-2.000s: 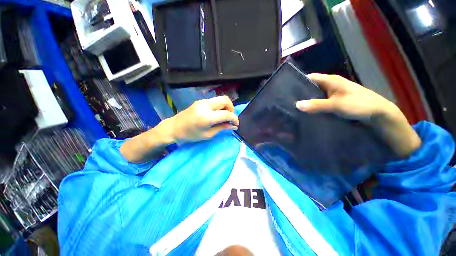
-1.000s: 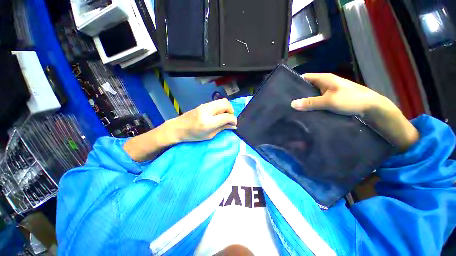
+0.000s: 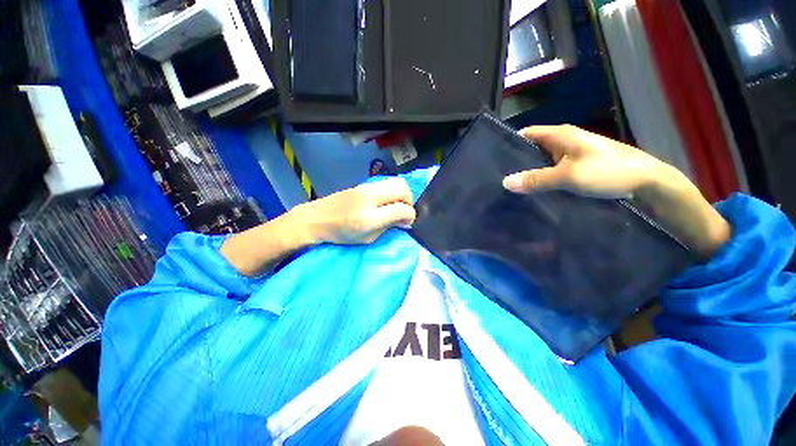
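A glossy black tablet screen (image 3: 541, 244) is held tilted in front of my chest. My right hand (image 3: 593, 165) grips it at its upper right edge, thumb on the face and the fingers behind it. My left hand (image 3: 367, 212) is at the screen's left corner, fingers curled with the tips pinched at the edge. Whether a film is between the fingertips cannot be told. A black foam tray (image 3: 373, 61) lies beyond, with a dark panel (image 3: 324, 52) in its left recess and small pale scraps in its right recess.
Stacked white and red trays (image 3: 676, 96) stand at the right, with a shiny dark panel (image 3: 755, 43) beside them. White boxes (image 3: 214, 70) with dark parts are at the upper left. Wire racks of panels (image 3: 74, 270) and blue shelving are at the left.
Since two seconds ago the view has shifted, so the black tray sits higher in the picture. Both hands keep their hold on the screen, with only slight movement.
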